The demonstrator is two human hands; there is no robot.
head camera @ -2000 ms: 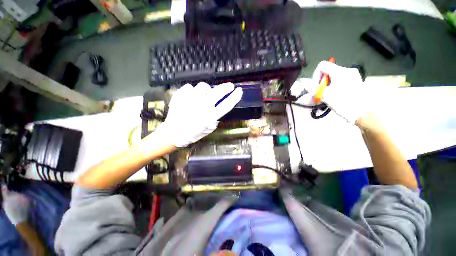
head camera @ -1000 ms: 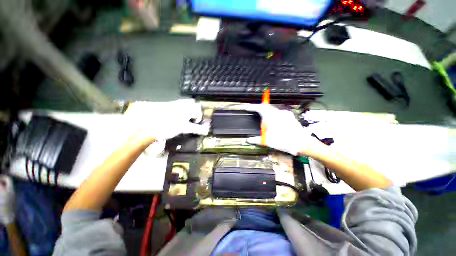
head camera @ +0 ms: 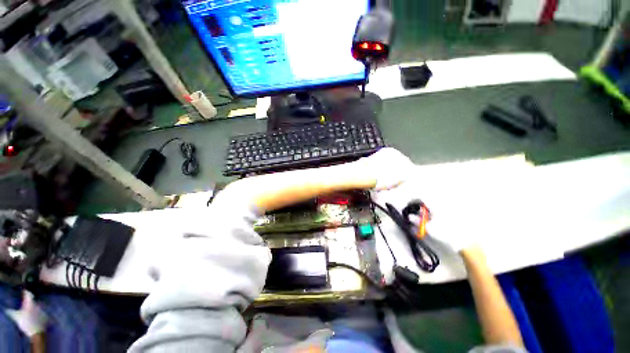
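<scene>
My left arm reaches across the upper test fixture. My gloved left hand [head camera: 388, 167] is at its right end, white against the white bench; its fingers are not clear. My gloved right hand [head camera: 445, 224] is on the right with the orange marker pen [head camera: 423, 222] in it, beside a looped black output cable [head camera: 416, 243]; whether it also grips the cable is unclear. The upper fixture's adapter is mostly hidden under my left arm, with a red glow near it. A black power adapter [head camera: 298, 267] lies on the lower fixture [head camera: 345, 241], its cable leading right.
A keyboard [head camera: 304, 148], lit monitor [head camera: 276, 45] and red-glowing scanner [head camera: 373, 38] stand behind. Waiting adapters [head camera: 97, 245] lie on the left bench. Other adapters with cables lie on the green surface, left [head camera: 148, 165] and right [head camera: 504, 119]. Another person's gloved hand [head camera: 29, 314] shows at lower left.
My left hand has moved from the upper fixture's left end across to its right end. My right hand has moved off the upper adapter to the right. The camera view has shifted, showing more monitor.
</scene>
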